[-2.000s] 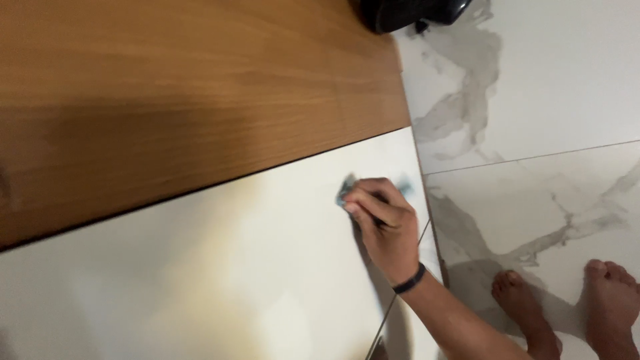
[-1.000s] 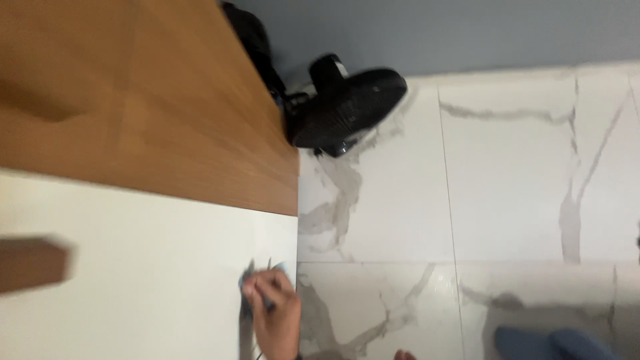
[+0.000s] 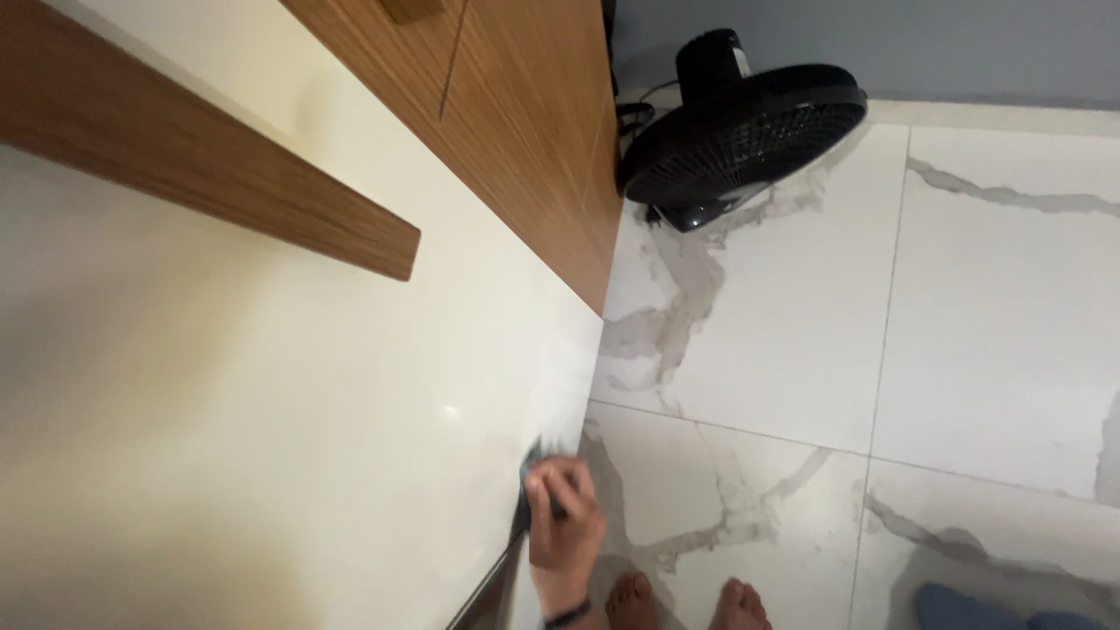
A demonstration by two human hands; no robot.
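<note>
At the lower middle, my right hand (image 3: 564,516), with a dark band at its wrist, pinches a small, blurred bluish-grey piece (image 3: 530,464), possibly cloth. The piece lies against a glossy white panel (image 3: 376,437), close to the panel's right edge. Just below the hand, a dark gap or seam runs down and to the left. My left hand is out of view.
A brown wooden bar (image 3: 262,192) crosses the upper left. Wood-grain furniture (image 3: 534,114) adjoins the white panel. A black fan (image 3: 744,131) stands beside it on marbled tiles (image 3: 787,332). Bare feet (image 3: 632,602) and blue footwear (image 3: 971,608) are at the bottom.
The view has shifted a lot, bringing the whole fan and the wooden bar into sight. My right hand still grips the bluish-grey piece near the panel's edge.
</note>
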